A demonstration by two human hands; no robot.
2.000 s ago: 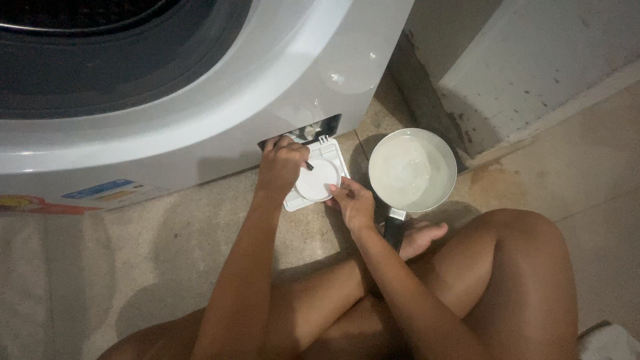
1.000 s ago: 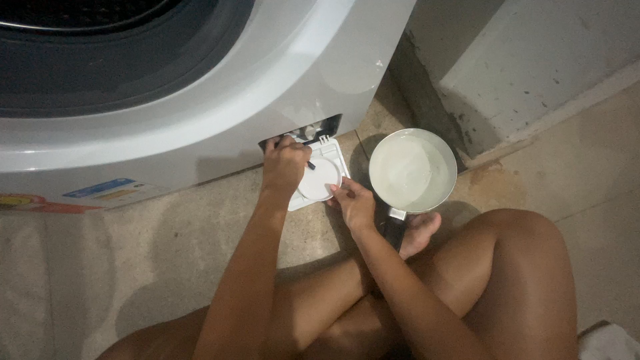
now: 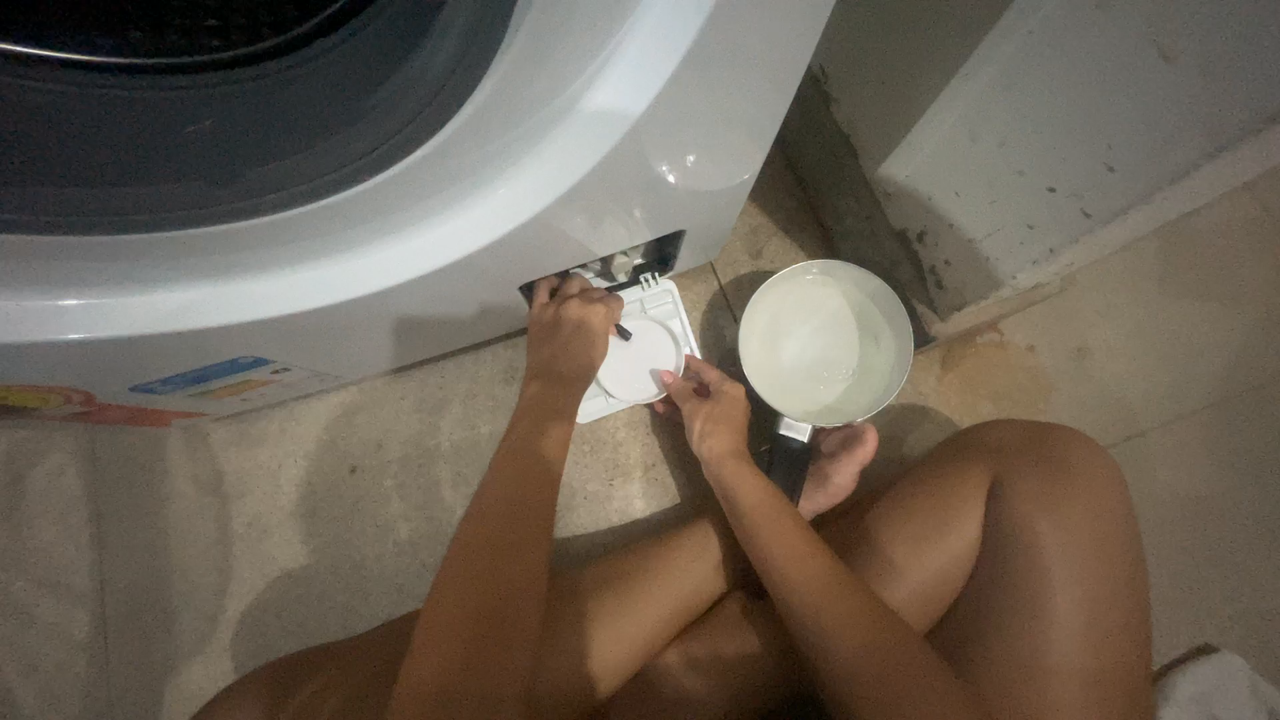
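My left hand point(image 3: 570, 325) is at the opening low on the front of a white front-loading washing machine point(image 3: 440, 270), its fingers closed around a thin black tube point(image 3: 622, 332). The tube's end sticks out over a shallow round white dish or lid point(image 3: 642, 362). With thumb and fingers, my right hand point(image 3: 712, 405) grips the dish's right rim. Under the dish is a square white plastic access cover point(image 3: 598, 406) with small hinge tabs. Pale parts show inside the dark opening point(image 3: 625, 264). Whether the tube drips cannot be told.
A saucepan point(image 3: 825, 345) with a pale interior, seemingly holding liquid, stands right of my right hand, its black handle point(image 3: 790, 462) toward my foot point(image 3: 842, 465). A stained wall base point(image 3: 1060, 170) rises behind it. My crossed legs are close below. White cloth-like material point(image 3: 1215, 690) lies at bottom right.
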